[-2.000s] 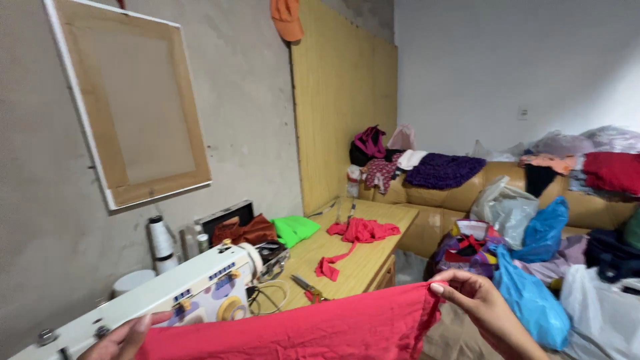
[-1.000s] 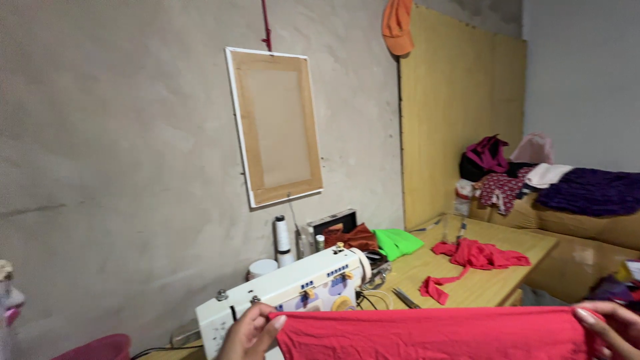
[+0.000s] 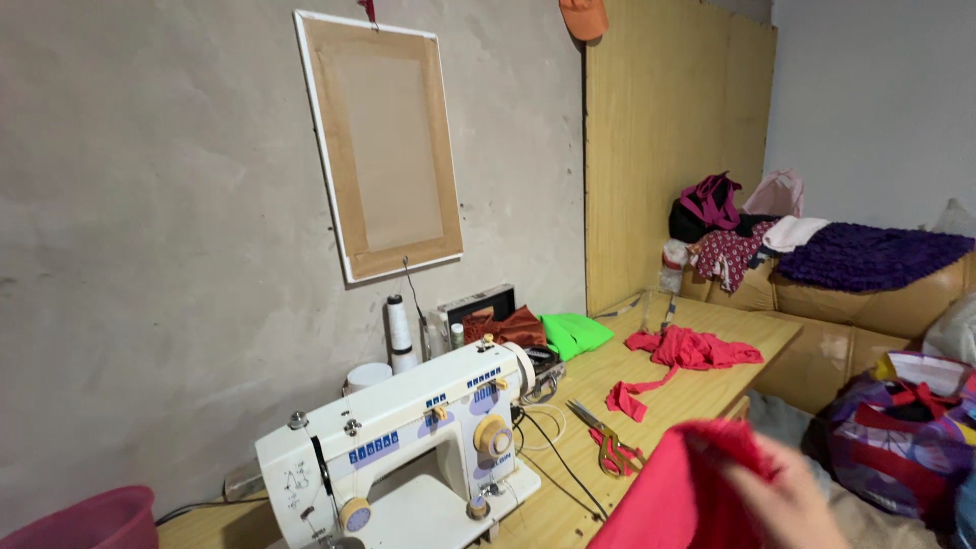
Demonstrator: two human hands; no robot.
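Note:
At the lower right, my right hand (image 3: 785, 488), blurred, pinches the edge of a red piece of fabric (image 3: 656, 488), which hangs folded from the fingers. My left hand is outside the view. Left of the fabric stands a white Elgin sewing machine (image 3: 450, 381) on a wooden table (image 3: 564, 381). Between machine and fabric lie scissors with gold-coloured handles (image 3: 606, 446), with red scraps under the handles. A crumpled heap of red fabric (image 3: 698, 349) rests farther back on the table, a strip trailing from it.
Behind the machine are a white thread cone (image 3: 398, 328), an open case (image 3: 488, 305) with brown cloth and a bright green cloth (image 3: 576, 334). A pink basin (image 3: 91, 522) is at lower left. Clothes lie on a tan sofa (image 3: 808, 343), with a patterned bag (image 3: 900, 442) in front.
Both hands held the red fabric stretched out before; now it hangs folded from my right hand, and my left hand has left the view. The view swung left earlier.

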